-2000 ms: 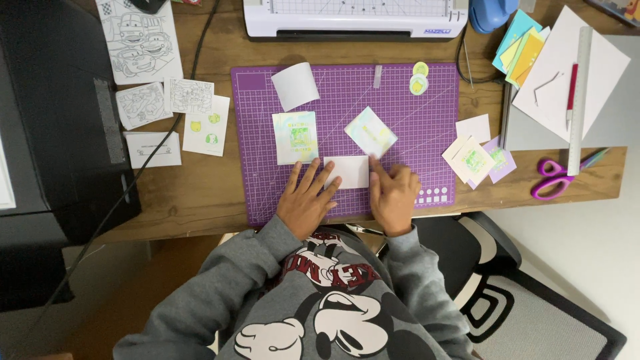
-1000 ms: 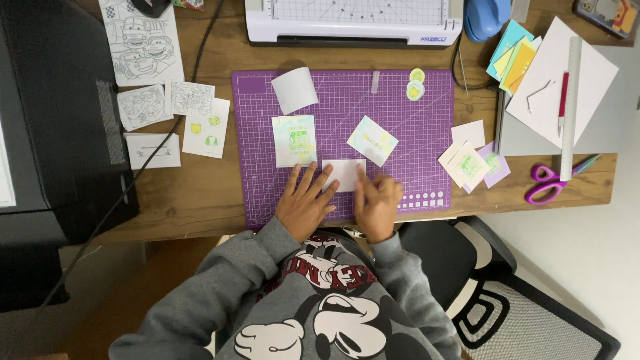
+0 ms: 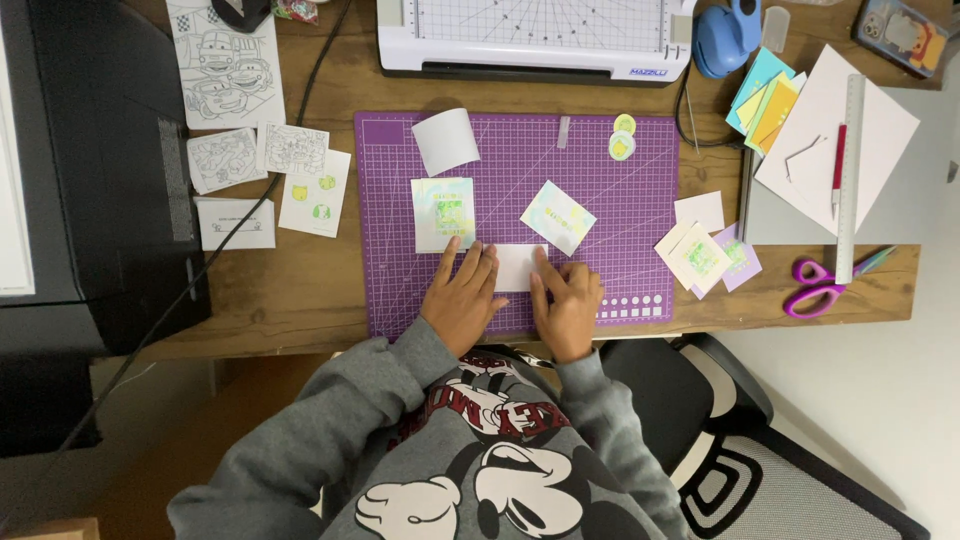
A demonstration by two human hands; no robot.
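Note:
A small white paper card (image 3: 516, 268) lies on the purple cutting mat (image 3: 637, 247) between my hands. My left hand (image 3: 461, 296) is flat with its fingers spread, touching the card's left edge; its fingertips reach the lower edge of a printed card (image 3: 444, 215). My right hand (image 3: 566, 304) is bent, its index fingertip on the card's upper right corner and its thumb at the right edge. A second printed card (image 3: 559, 217) lies tilted above my right hand. A curled white sheet (image 3: 446, 142) sits higher on the mat, and round cutouts (image 3: 622, 145) are at its upper right.
A white paper trimmer (image 3: 532, 60) and a blue paper punch (image 3: 724, 37) stand behind the mat. To the right are more cards (image 3: 701, 259), purple-handled scissors (image 3: 814, 300) and a clear ruler (image 3: 849, 180). Coloring sheets (image 3: 225, 75), a cable (image 3: 289, 161) and a black machine (image 3: 97, 180) are at left.
My right hand has shifted slightly at the card's right side, and its index finger is now at the upper right corner. My left hand has stayed at the left edge.

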